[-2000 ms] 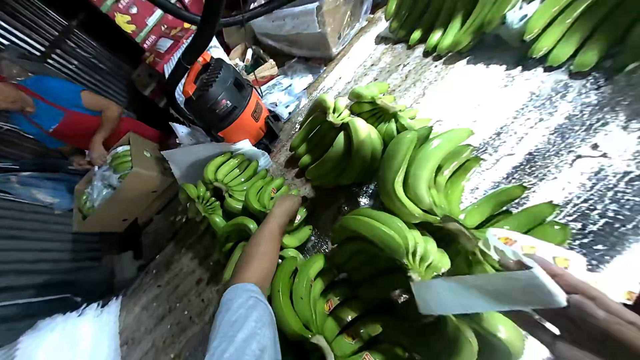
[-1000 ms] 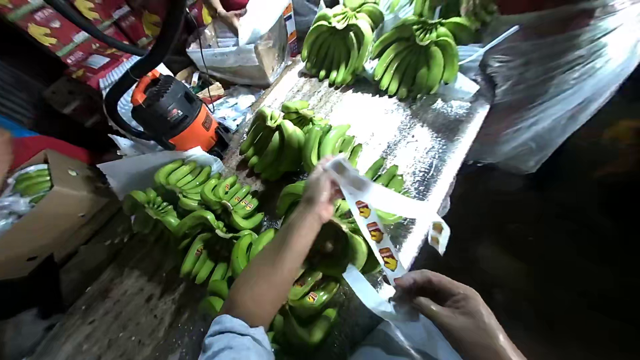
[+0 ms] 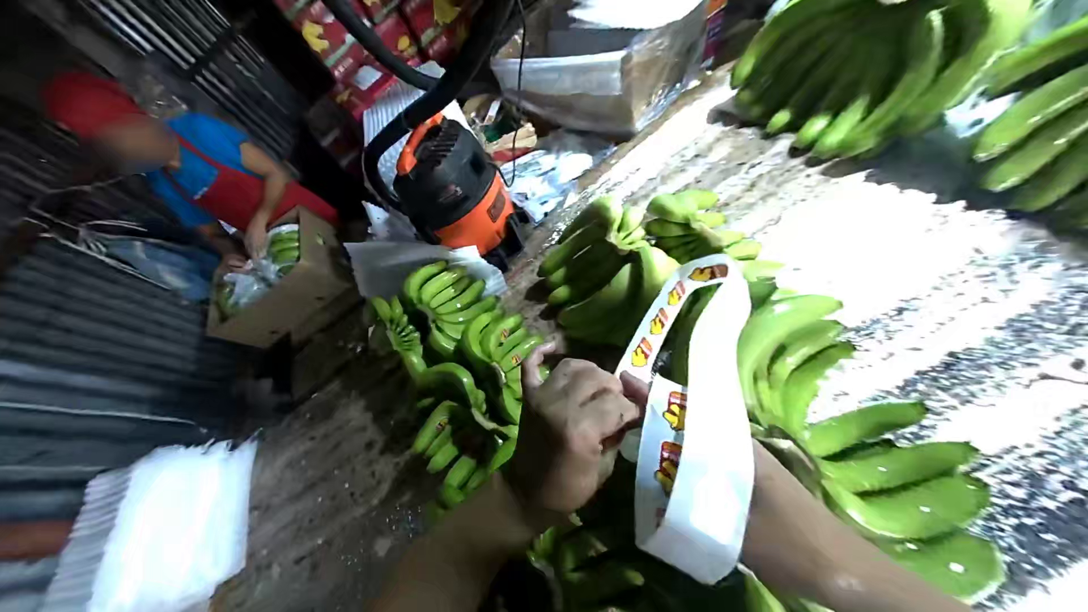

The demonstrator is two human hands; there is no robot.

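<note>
A looped strip of banana stickers on white backing paper [image 3: 718,408] curls in front of my hands. My left hand [image 3: 574,425] has its fingers curled at the strip's near edge; whether it grips the strip is not clear. Most of my right hand [image 3: 636,393] is hidden behind the paper, its forearm coming in from the lower right. Green banana hands, some with stickers [image 3: 501,344], lie left of my left hand. More green bananas [image 3: 790,348] lie behind and right of the strip, and others are under my wrists.
Larger green banana bunches [image 3: 884,76] sit at the upper right of the wet table [image 3: 875,212]. Beyond its far edge stand an orange and black shop vacuum [image 3: 450,191] and a plastic-wrapped box [image 3: 586,85]. At left, a person in a red apron handles a cardboard box [image 3: 297,289] of bananas.
My hands have come together from their spread position one second ago. The sticker strip, stretched between them then, now forms a loop. The view has turned left.
</note>
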